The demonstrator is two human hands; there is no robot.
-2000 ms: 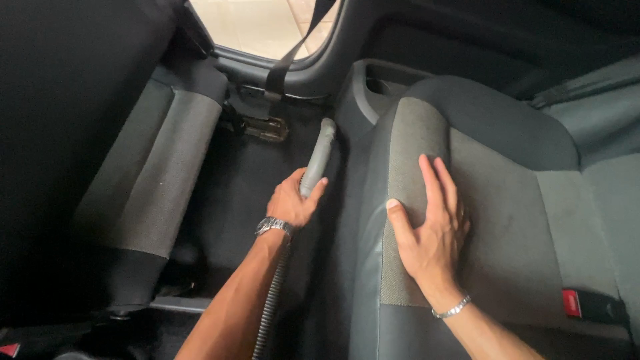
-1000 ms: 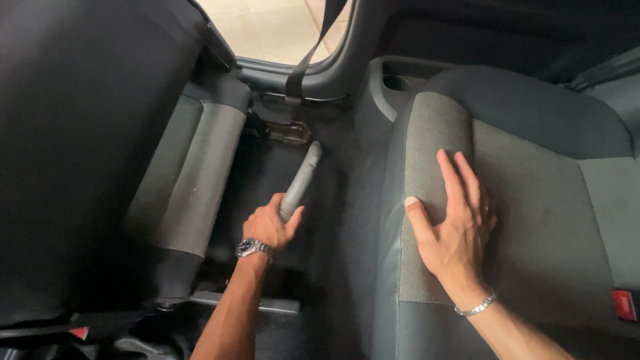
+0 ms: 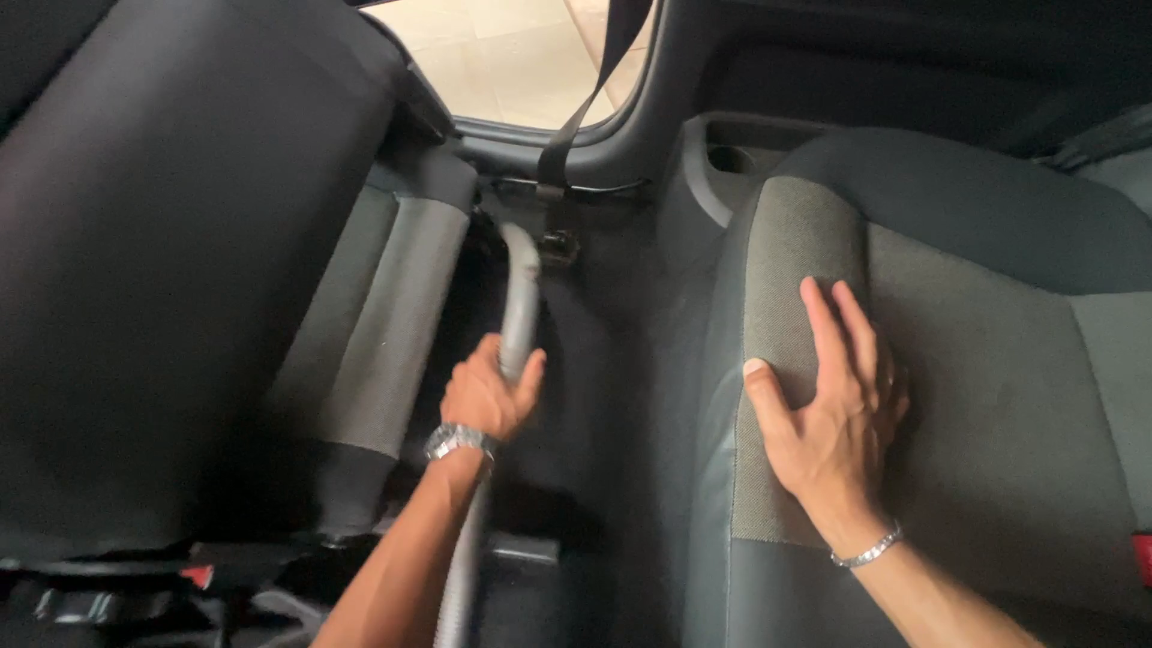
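Note:
My left hand [image 3: 493, 389] grips a grey vacuum cleaner wand [image 3: 519, 301] above the dark car floor, between the two seats. The wand's bent end lies beside the edge of the left seat's cushion [image 3: 387, 333], close to a metal bracket [image 3: 560, 248] on the floor. From under my left wrist a ribbed hose [image 3: 461, 585] runs down out of view. My right hand [image 3: 832, 405] rests with spread fingers on the grey fabric cushion of the car seat on the right [image 3: 981, 396], its thumb at the front edge, holding nothing.
A seat belt [image 3: 598, 90] hangs in front of the window [image 3: 504, 63]. Behind the right seat's front corner is a side panel with a cup holder [image 3: 731, 159]. The dark seat back [image 3: 180, 270] fills the left side. A red buckle [image 3: 1143, 558] shows at the right edge.
The wand's tip has moved left, from the right of the floor bracket to its left, beside the left seat's cushion. My right hand stays on the right seat.

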